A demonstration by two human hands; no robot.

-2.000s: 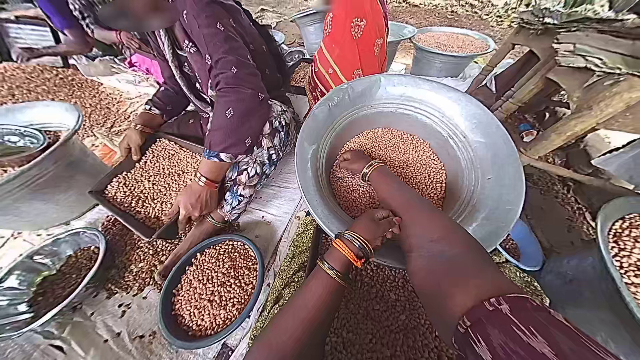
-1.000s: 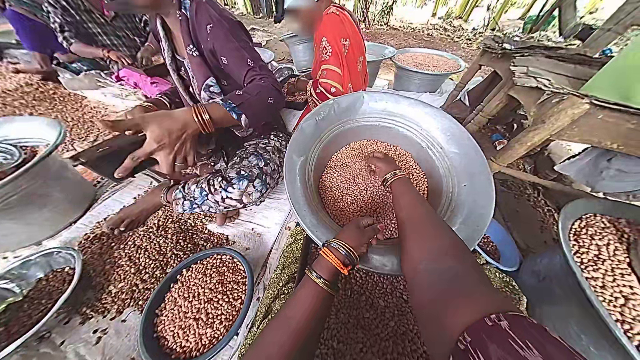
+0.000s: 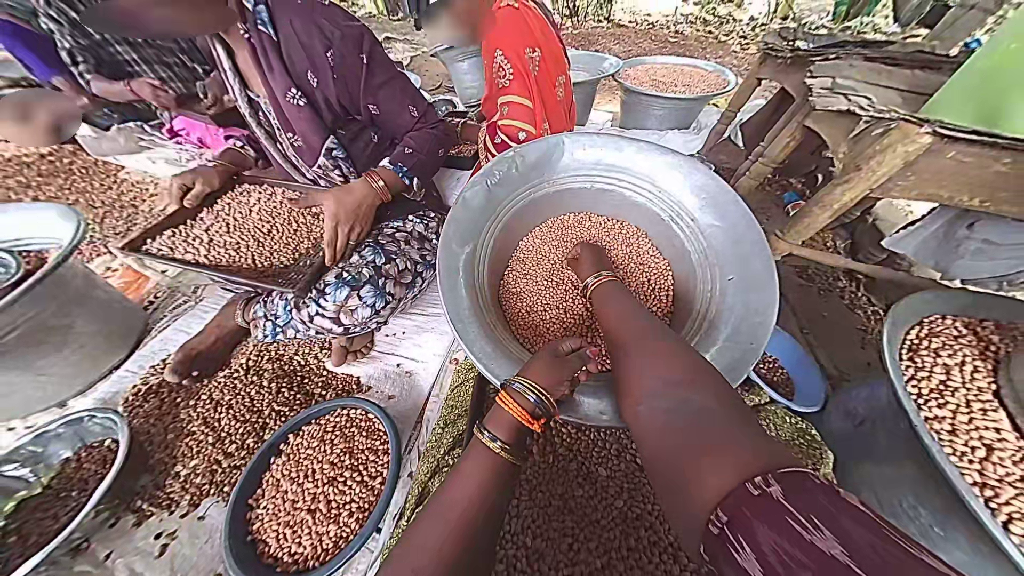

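Observation:
A wide metal basin [image 3: 724, 264] stands in front of me, with a round heap of small reddish-brown nuts or seeds [image 3: 544, 264] in its bottom. My right hand [image 3: 590, 262] reaches into the heap, its fingertips partly hidden among the nuts; whether it grips any cannot be told. Nearer me, my left hand [image 3: 563, 366] is over the basin's near rim, fingers curled with thumb and fingertips close together. What is between those fingers is too small to make out. Bangles circle both wrists. Below the basin lies a darker mass of nuts [image 3: 592, 496].
Left of me a seated person holds a tray [image 3: 208, 276] of nuts. A dark-rimmed tub [image 3: 394, 472] of nuts stands near my left arm. At right are a blue bowl [image 3: 804, 380] and a large metal tub [image 3: 900, 360]. A wooden frame [image 3: 860, 184] stands behind.
Between the last frame and now, the neighbour's raised hand has come down to the tray, which now holds a visible load of nuts. My hands remain at the basin.

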